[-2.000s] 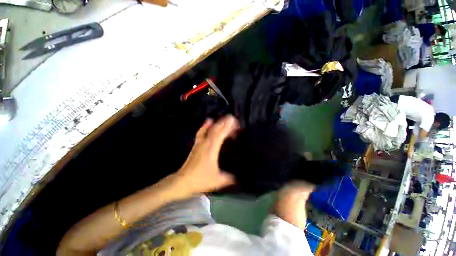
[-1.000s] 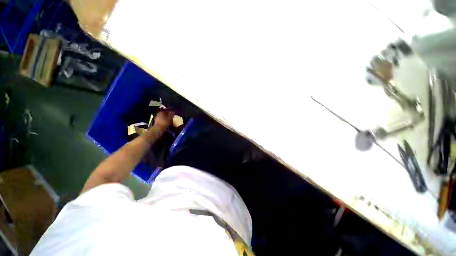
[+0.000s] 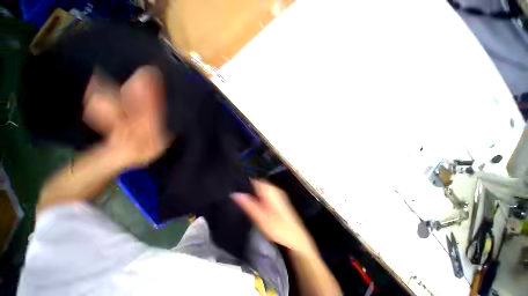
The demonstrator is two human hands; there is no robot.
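A large black cloth piece (image 3: pixel 197 156) hangs in the air at the left of the table, over the blue bin and the lap. My left hand (image 3: pixel 130 115) is blurred and lies against the cloth's upper part, its fingers on the black fabric. My right hand (image 3: pixel 272 214) is at the cloth's lower right edge, thumb and fingers around the edge. The blur hides exactly how each hand grips. Part of the cloth covers the bin.
The white table (image 3: pixel 370 115) has a brown extension (image 3: pixel 202 26) at upper left. Thread snips (image 3: pixel 454 254), black-handled scissors (image 3: pixel 480 245) and metal machine parts (image 3: pixel 444 176) are at right. A blue bin (image 3: pixel 142 196) is below the cloth. A red-handled tool (image 3: pixel 360 269) is below the table edge.
My left hand has come up out of the blue bin and is now at a black cloth, spread out above the bin. My right hand has come into view at the cloth's edge.
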